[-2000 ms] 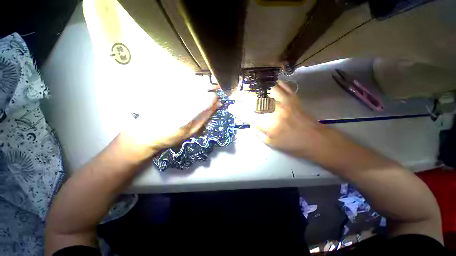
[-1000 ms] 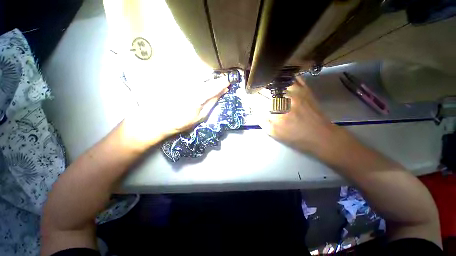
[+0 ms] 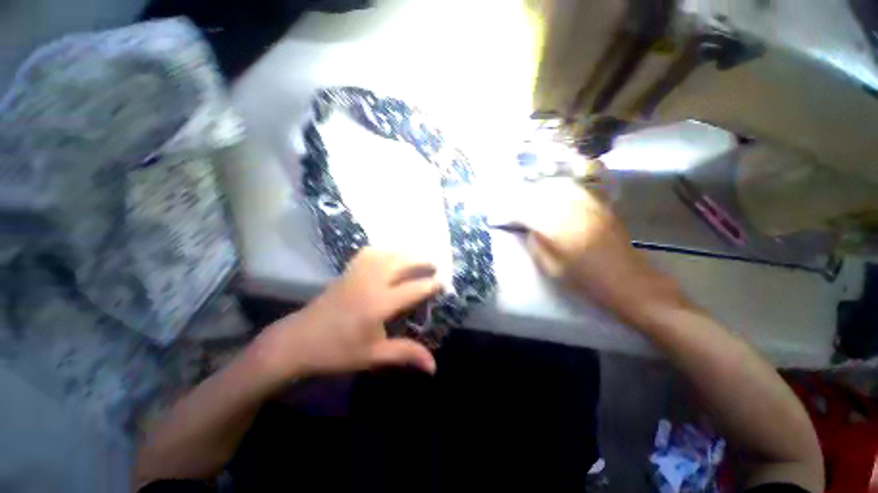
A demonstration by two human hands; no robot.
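A black-and-white printed fabric strip [image 3: 332,217] lies in a curved, ruffled loop on the white table, blurred. My left hand [image 3: 351,313] is at its lower end by the table's front edge, fingers and thumb spread, with fabric showing between them. My right hand [image 3: 582,241] is just right of the strip, below the machine's needle area [image 3: 568,144]. Its fingertips are washed out by the lamp, so what they touch is unclear. The presser foot and needle cannot be made out.
The sewing machine head [image 3: 789,106] fills the upper right. Pink-handled snips [image 3: 717,217] lie on the bed right of my right hand. Pale printed fabric [image 3: 183,221] is heaped at the left. Scraps [image 3: 685,457] lie below the table, and a red thing [image 3: 836,424] is at lower right.
The view has shifted. My left hand has moved away from the needle area towards the table's front edge. The printed strip now lies spread out in a loop to the left.
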